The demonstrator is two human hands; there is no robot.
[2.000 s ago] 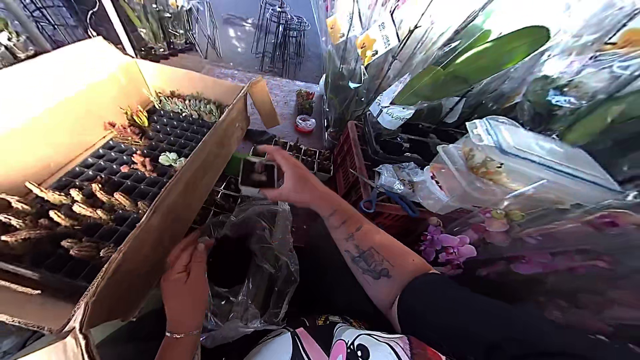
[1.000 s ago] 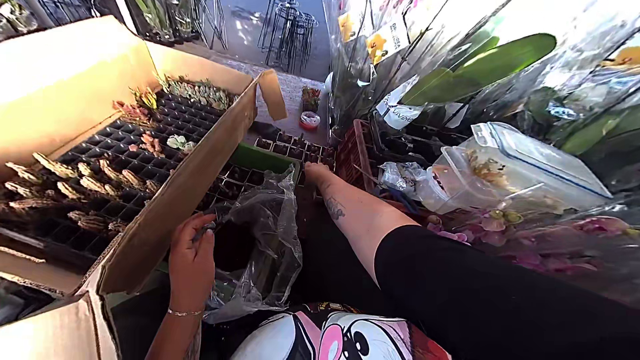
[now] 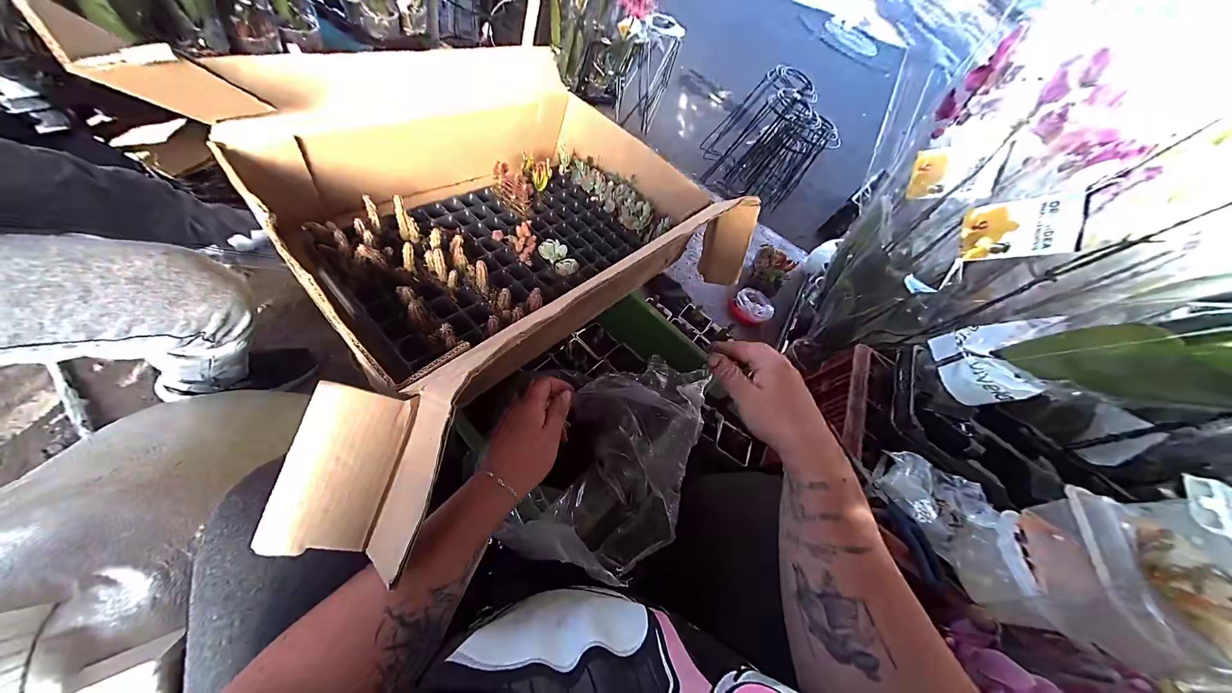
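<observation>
A clear plastic bag (image 3: 630, 481) lies open over my lap, dark inside. My left hand (image 3: 527, 433) is at the bag's left edge, below the rim of the cardboard box, its fingers curled; whether it grips anything is unclear. My right hand (image 3: 765, 385) touches the end of a green tray edge (image 3: 654, 332) with thumb and forefinger, right of the bag. Small dark pots (image 3: 731, 438) stand in rows under and beside that hand. In the cardboard box (image 3: 616, 284), a black cell tray (image 3: 481, 221) carries small cacti (image 3: 433, 255) and succulents (image 3: 616, 197).
A red plastic crate (image 3: 852, 385) stands right of my right hand. Beyond it are wrapped orchids (image 3: 1068, 125) and a clear plastic container (image 3: 1145, 558). A small red tub (image 3: 751, 306) sits ahead. Wire stands (image 3: 780, 135) are on the floor farther off. The box's flap (image 3: 337, 472) juts toward my left forearm.
The small pot seen in my right hand two seconds ago is no longer in it. That hand reached to the pot rows and is now at the green tray edge. The view has swung left.
</observation>
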